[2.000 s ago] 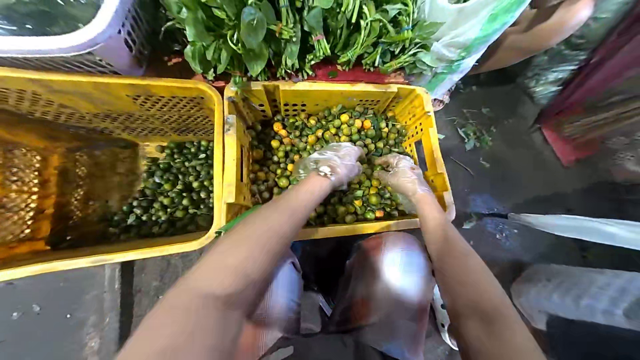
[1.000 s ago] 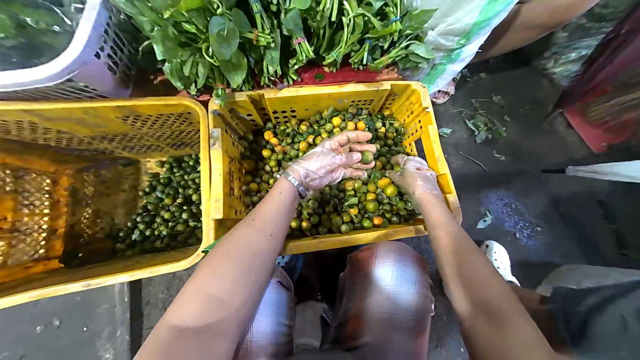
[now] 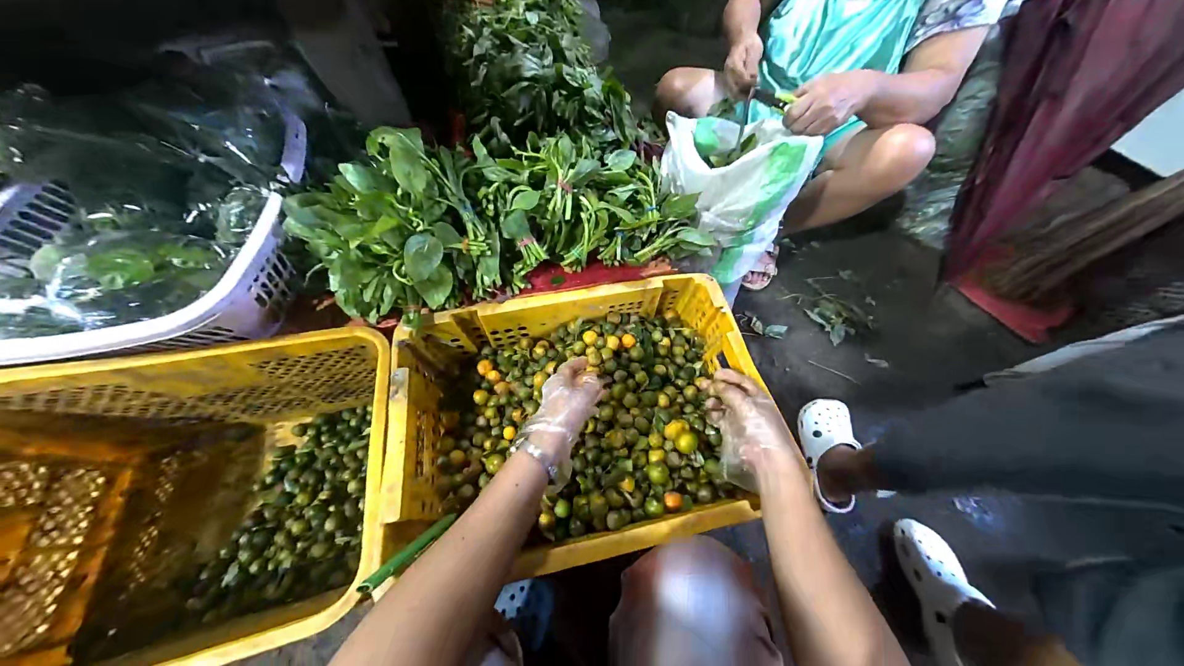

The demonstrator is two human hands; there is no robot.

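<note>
A yellow plastic crate [image 3: 555, 305] in front of me holds many small round citrus fruits [image 3: 638, 398], mostly green-brown with some yellow and orange. My left hand [image 3: 566, 407], in a clear plastic glove with a bracelet at the wrist, is over the middle of the fruit, its fingertips beside a few fruits; whether it grips one I cannot tell. My right hand [image 3: 747, 421], also gloved, is at the right side of the fruit near the crate wall, fingers bent; its grip is unclear. A second yellow crate [image 3: 379, 444] on the left holds smaller green fruits [image 3: 310, 499] along its right side.
Bundled leafy greens [image 3: 518, 213] lie behind the crate. A white basket [image 3: 203, 319] with plastic-wrapped greens stands back left. Another person's hands [image 3: 823, 102] work with a blade above a plastic bag [image 3: 740, 185]. At the right are legs in white clogs [image 3: 826, 430].
The view has tilted up, bringing the seated person into sight. My hands have moved apart since two seconds ago. The round fruit at my left fingers one second ago is no longer plainly seen there.
</note>
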